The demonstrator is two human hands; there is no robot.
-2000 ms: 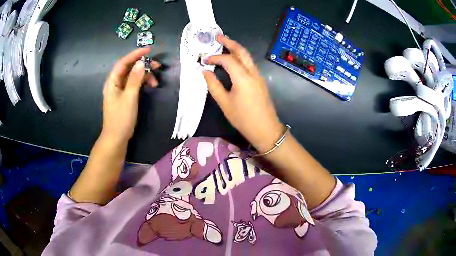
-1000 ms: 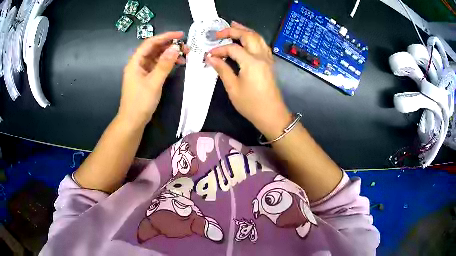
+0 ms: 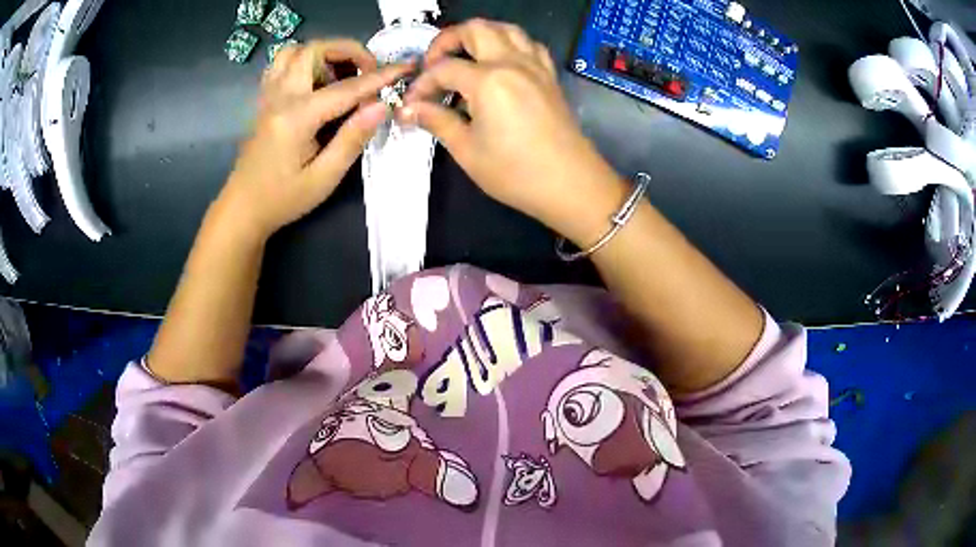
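Note:
A white curved housing shell (image 3: pixel 397 203) lies on the black bench top, its slotted tail towards me and its round wide end under my fingers. A small control board (image 3: pixel 393 93) with silver parts shows between my fingertips over the shell, partly hidden. My left hand (image 3: pixel 310 134) pinches it from the left with thumb and fingers. My right hand (image 3: pixel 498 112) has its fingertips close together at the same spot, from the right. Whether they grip a lead or plug is hidden and blurred.
Several green boards (image 3: pixel 244 44) lie at the upper left. White stacked shells (image 3: pixel 75 150) stand at the far left. A blue test board (image 3: pixel 685 69) with red terminals lies at the upper right. A pile of curved white arms (image 3: pixel 910 171) with red and black leads is at the far right.
My left hand has brought the small board from the left to the shell, and now meets my right hand there. The view has shifted slightly.

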